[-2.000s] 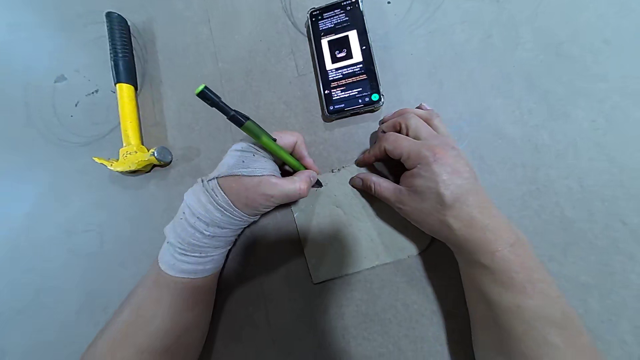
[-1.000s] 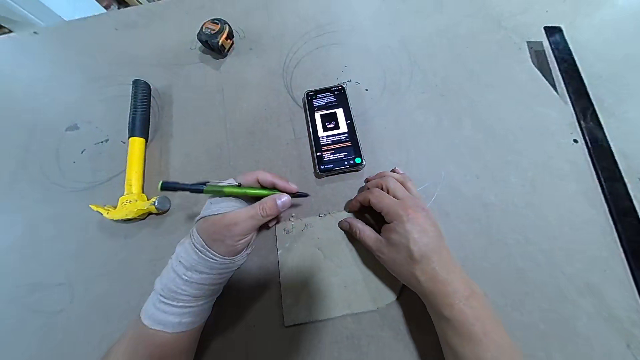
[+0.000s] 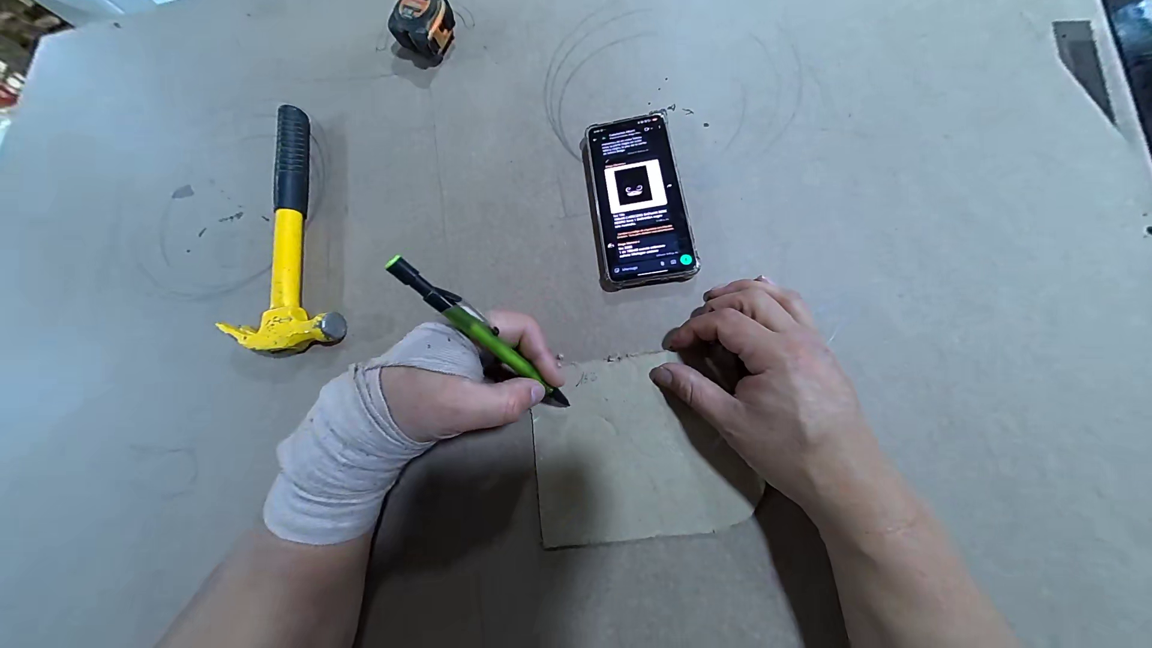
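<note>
My left hand (image 3: 477, 387), its wrist wrapped in a pale bandage (image 3: 337, 459), grips a green and black pen or mechanical pencil (image 3: 490, 340). The tip points down at the upper left part of a thin beige sheet (image 3: 630, 468), close to small pencil marks; whether it touches cannot be told. My right hand (image 3: 765, 378) rests at the sheet's upper right edge, thumb on the sheet and fingers curled beside it. The sheet has one rounded corner at the lower right and lies flat on the grey-brown tabletop.
A smartphone (image 3: 641, 202) with a lit screen lies beyond the sheet. At the left lies a claw hammer (image 3: 288, 261) with a yellow head and black grip. A tape measure (image 3: 421, 29) sits at the top. A dark strip (image 3: 1130, 54) is at the upper right edge.
The pen, held nearly level above the sheet's top edge one second ago, now slants with its tip down over the sheet's upper left. The view has shifted.
</note>
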